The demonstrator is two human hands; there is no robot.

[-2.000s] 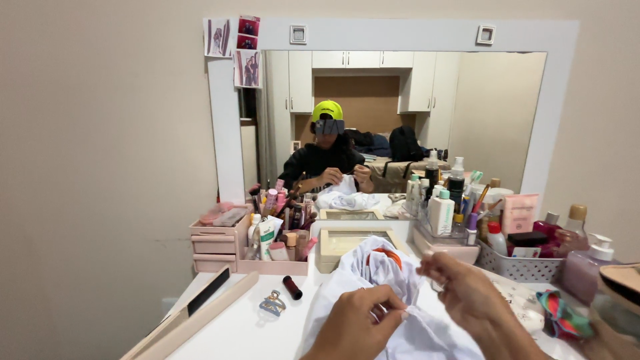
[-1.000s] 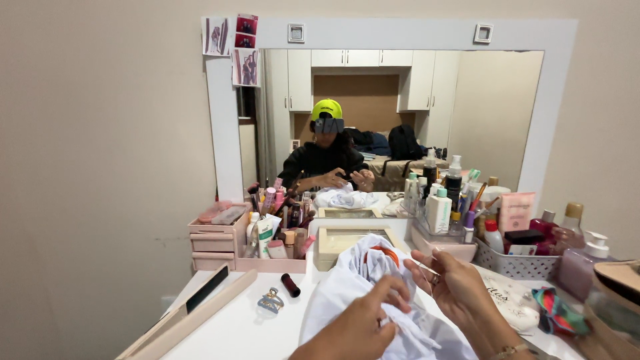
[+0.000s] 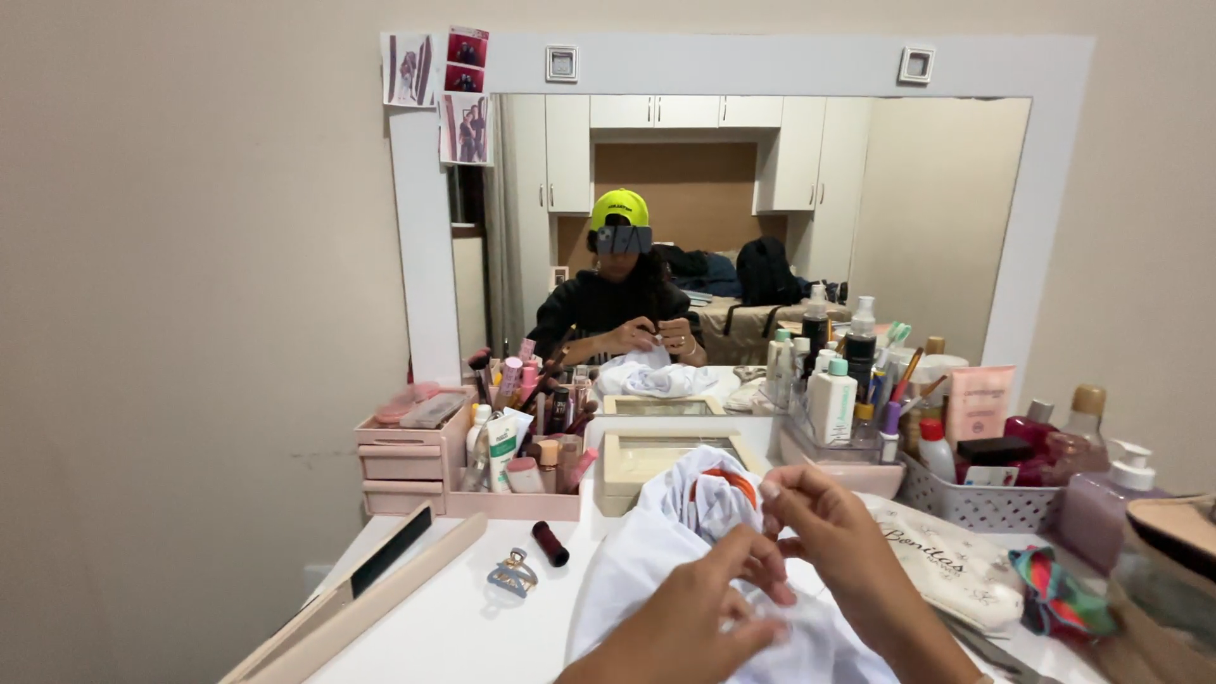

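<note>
White fabric (image 3: 622, 579) lies bunched on the white dressing table, with an orange band or cord (image 3: 727, 489) showing in its upper folds. My left hand (image 3: 708, 608) is over the lower part of the fabric, fingers bent and spread, blurred. Just right of the orange piece is my right hand (image 3: 826, 522), thumb and index fingertip close together at the fabric's right edge. Whether a thin thing is between those fingertips cannot be told. Both hands also show in the mirror (image 3: 931, 218), close together above the fabric.
A hair straightener (image 3: 399, 598), a claw clip (image 3: 513, 573) and a dark red tube (image 3: 550, 544) lie left. Behind them stands a pink organizer (image 3: 513, 505) with cosmetics. A cream box (image 3: 617, 475) is behind the fabric. A basket (image 3: 988, 503), a pouch (image 3: 950, 560) and a colourful cloth (image 3: 1059, 594) are at right.
Two seconds ago my left fingertips were pinched at the fabric; now they are apart. My right hand's fingers have shifted beside the orange piece.
</note>
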